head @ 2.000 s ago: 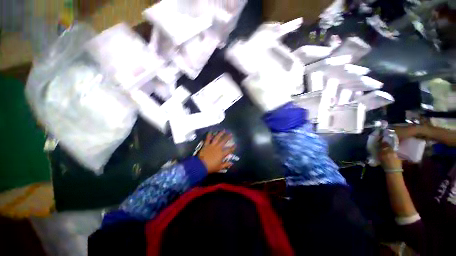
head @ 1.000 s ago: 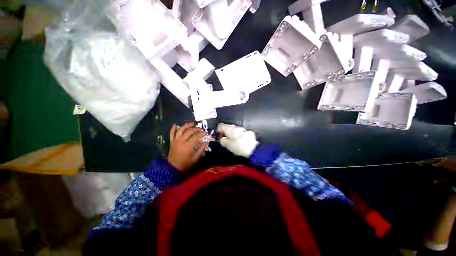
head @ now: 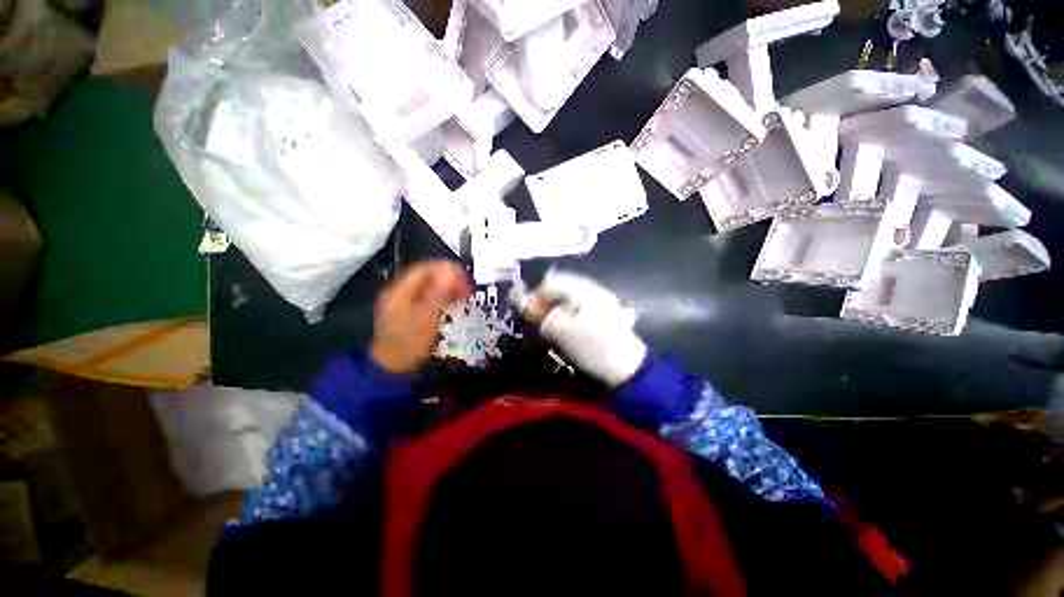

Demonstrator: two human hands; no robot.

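Observation:
A loose pile of small white plastic clips (head: 476,332) lies near the table's front edge, between my hands. My left hand (head: 417,315), bare and blurred, is at the left side of the pile; I cannot tell if it holds anything. My right hand (head: 587,327), in a white glove, is at the right of the pile with thumb and fingertips together at a small white piece (head: 522,294). Just beyond the pile lies a white housing with arm (head: 543,240), its arm pointing right.
More white housings (head: 391,64) are heaped at the back left. A group of housings (head: 912,292) stands at the right. A cloudy plastic bag (head: 286,175) lies on the dark table's left edge. Small round clear parts (head: 914,19) are at the far right. A brown carton (head: 111,466) is below left.
My hands have moved apart, showing the clip pile between them. The right hand has shifted slightly right with a small piece at its fingertips. The whole view has shifted a little.

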